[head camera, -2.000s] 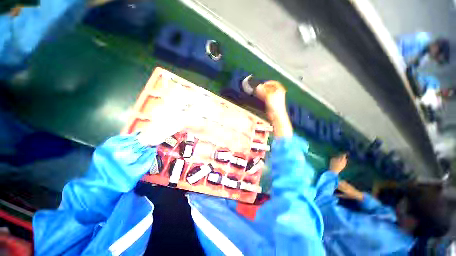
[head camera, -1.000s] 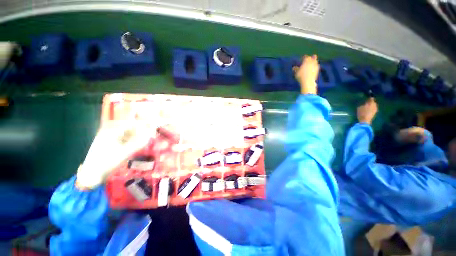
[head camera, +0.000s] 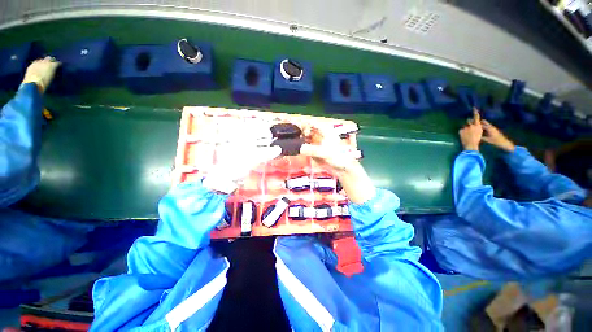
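The orange-red compartment tray (head camera: 195, 155) lies in front of me, its upper part glaring white. Several watches (head camera: 275, 212) with pale straps lie in its lower pockets. My left hand (head camera: 243, 162), washed out white, and my right hand (head camera: 328, 148) meet over the tray and hold a dark watch (head camera: 287, 137) between their fingers. Its strap is hard to make out in the glare. The fingertips are partly blurred.
Dark blue fixtures (head camera: 251, 80) stand in a row on the green belt beyond the tray; two hold watches (head camera: 291, 70). Other workers' hands reach to the belt at left (head camera: 40, 72) and right (head camera: 479, 133). An open carton (head camera: 509, 305) is at lower right.
My right hand has come back from the fixtures to the tray and now holds a watch together with my left hand. The view has shifted, and another worker's hand has appeared at left.
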